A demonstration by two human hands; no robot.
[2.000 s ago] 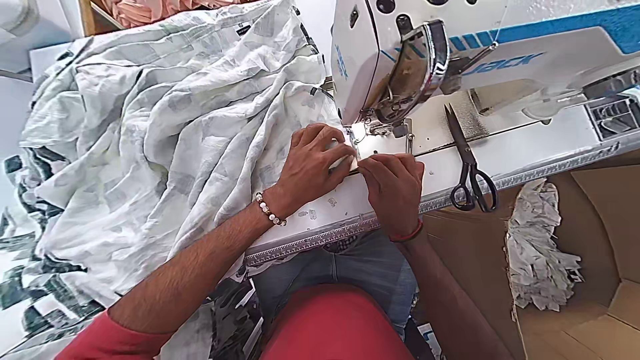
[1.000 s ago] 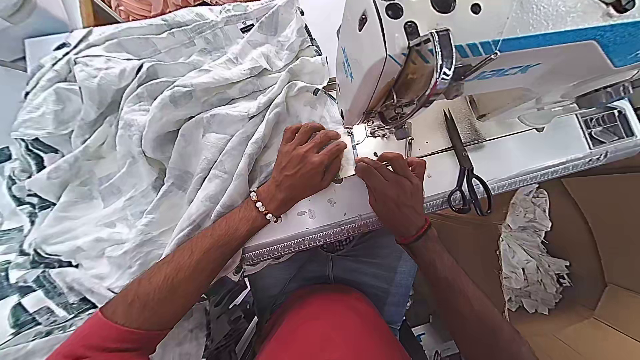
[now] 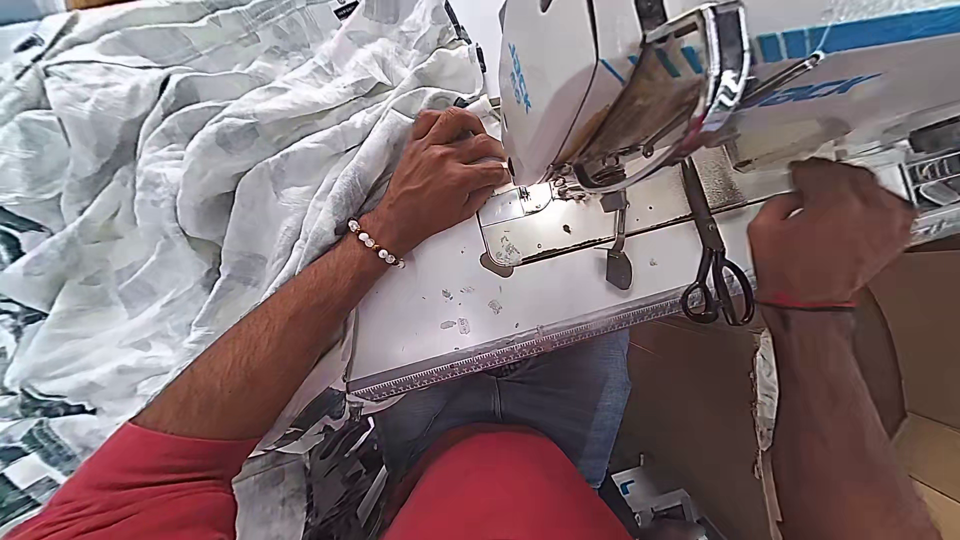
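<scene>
My left hand (image 3: 448,176), with a bead bracelet at the wrist, is at the left side of the sewing machine's needle area, its curled fingers against the edge of the pale printed fabric (image 3: 262,142). Whether the fingers pinch the cloth is hidden. My right hand (image 3: 829,225) is raised over the right part of the machine bed, fingers curled and somewhat blurred; I cannot tell whether it holds anything. Between the hands stands the Jack sewing machine (image 3: 555,90) with its metal needle plate (image 3: 555,232). Black-handled scissors (image 3: 712,255) lie just left of my right hand.
A measuring tape strip (image 3: 510,352) runs along the table's front edge. Small scraps (image 3: 463,325) lie on the white tabletop. At the right below the table is a cardboard box (image 3: 930,322), with pale fabric scraps (image 3: 766,382) partly behind my right forearm.
My right hand has moved right, away from the needle area and past the scissors. My left hand has shifted from in front of the needle area to its left side. The view is closer.
</scene>
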